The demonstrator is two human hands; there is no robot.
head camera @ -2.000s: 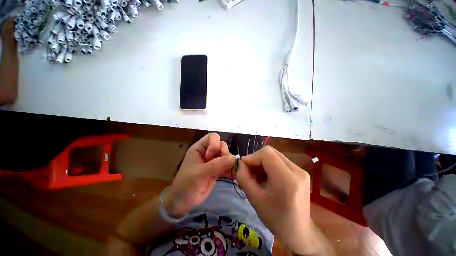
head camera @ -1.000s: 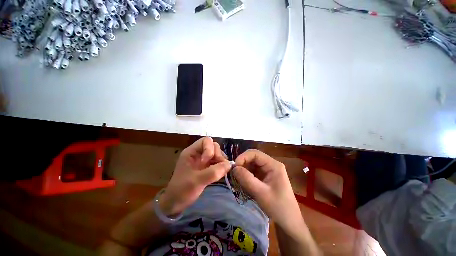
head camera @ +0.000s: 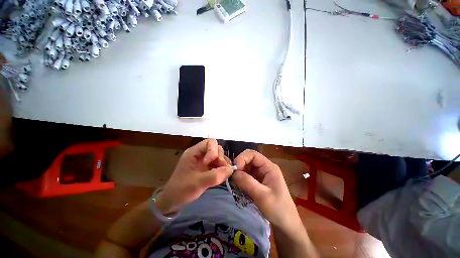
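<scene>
A tiny white connector housing (head camera: 233,168) is pinched between my fingertips above my lap, just off the table's front edge. My left hand (head camera: 194,174) holds it from the left with thumb and index finger. My right hand (head camera: 265,184) pinches at its right side, where thin wire leads (head camera: 237,195) meet it. The thin dark and grey leads hang down between my hands over my shirt. The fingers partly hide the housing and the wire ends, so I cannot tell whether a wire sits in it.
On the white table (head camera: 242,101) lie a black smartphone (head camera: 191,91), a white cable harness (head camera: 282,90) by the seam, a heap of cable jacks (head camera: 85,27), a packet (head camera: 230,8) and a wire bundle (head camera: 428,33). Red stools (head camera: 75,169) stand below. A person's sleeve (head camera: 418,216) is at right.
The camera view has shifted slightly. My hands stay together at the housing, and the leads now hang below them. At far left a small cluster of cable ends has appeared beside another person's arm.
</scene>
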